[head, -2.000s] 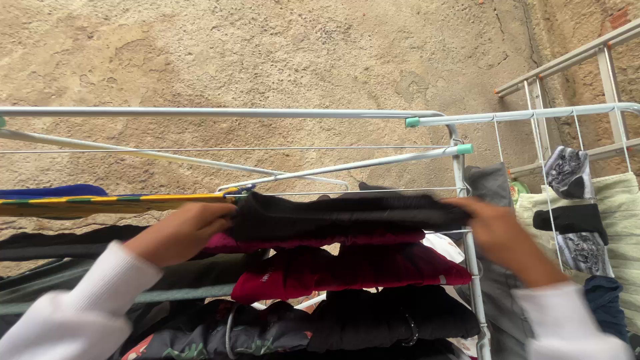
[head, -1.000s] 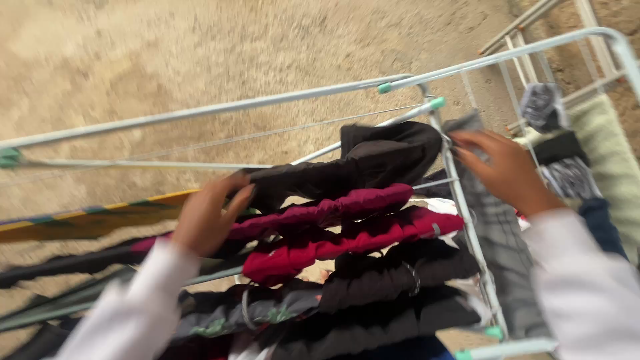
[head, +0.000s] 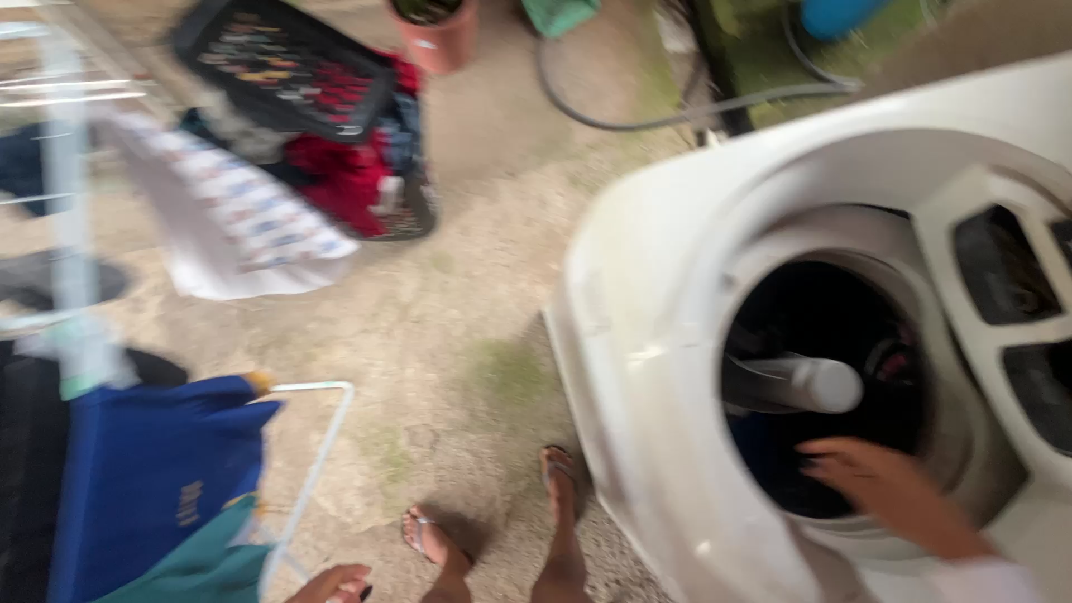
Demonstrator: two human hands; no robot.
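My right hand (head: 871,486) reaches over the round opening of a white top-loading washing machine (head: 636,352), fingers stretched out, with no cloth seen in it. Dark clothes (head: 804,477) lie inside the drum around a pale agitator post (head: 825,385). At the bottom edge, my left hand (head: 335,584) is partly in view beside the drying rack (head: 314,486); its fingers look curled and I see nothing held. A blue garment (head: 167,452) and a teal one (head: 197,557) hang on the rack near it. Motion blurs the view.
A laundry basket (head: 419,201) of clothes, with a dark crate (head: 285,63) on top, stands at the upper left near a white patterned cloth (head: 243,218). Behind are a plant pot (head: 435,38) and a grey hose (head: 620,126). My sandalled feet (head: 427,536) are on rough concrete.
The view has swung from the rack by the wall to the washing machine. Both hands have left the dark garment on the rack; the right is now over the machine's opening.
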